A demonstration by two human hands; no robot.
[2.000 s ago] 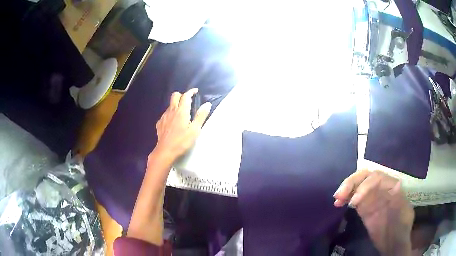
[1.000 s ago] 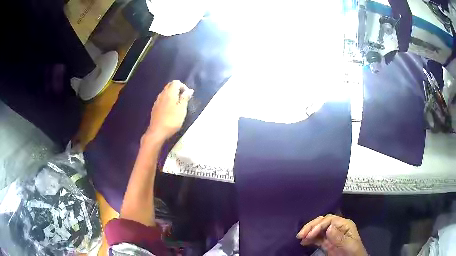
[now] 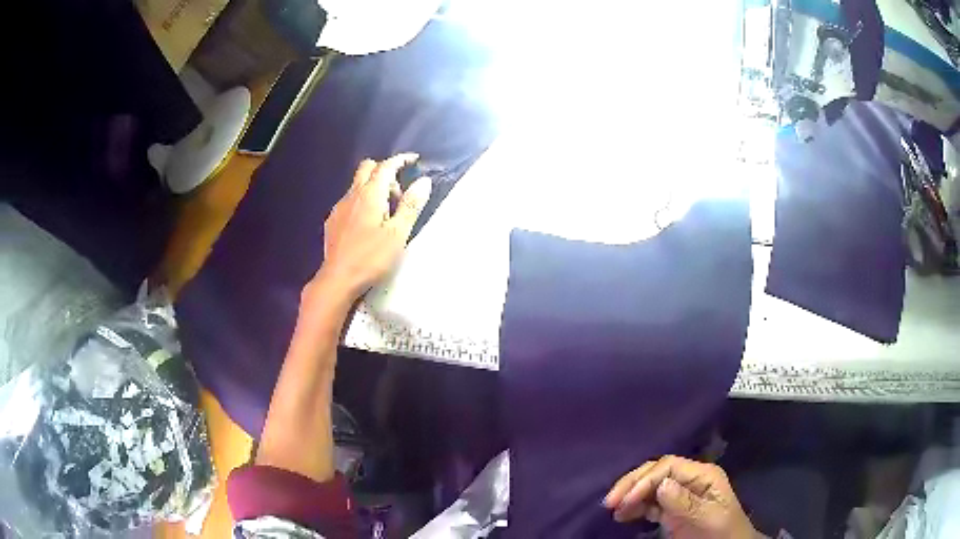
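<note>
A long dark purple garment panel (image 3: pixel 625 326) lies across the white table and hangs over its front edge. A second dark purple panel (image 3: pixel 290 226) is spread at the left. My left hand (image 3: pixel 368 226) is on its inner edge, thumb and forefinger spread around a small ridge of cloth; whether they grip it is unclear. My right hand (image 3: pixel 684 497) is low, over the hanging panel, loosely curled with nothing visible in it and cut off by the bottom edge. A small cut piece (image 3: pixel 839 226) lies at the right. Glare hides the needle area.
The white and blue sewing machine (image 3: pixel 816 53) is at top right, with scissors or snips (image 3: pixel 924 200) beside the small piece. A phone (image 3: pixel 279 108) and a white disc (image 3: pixel 211 142) lie at upper left. A clear bag of scraps (image 3: pixel 111 432) is at lower left. A printed ruler (image 3: pixel 842 381) edges the table.
My right hand has dropped from the table's front edge to the hanging panel. My left hand closed, then spread its thumb and forefinger again at the left panel's edge. The view has shifted slightly.
</note>
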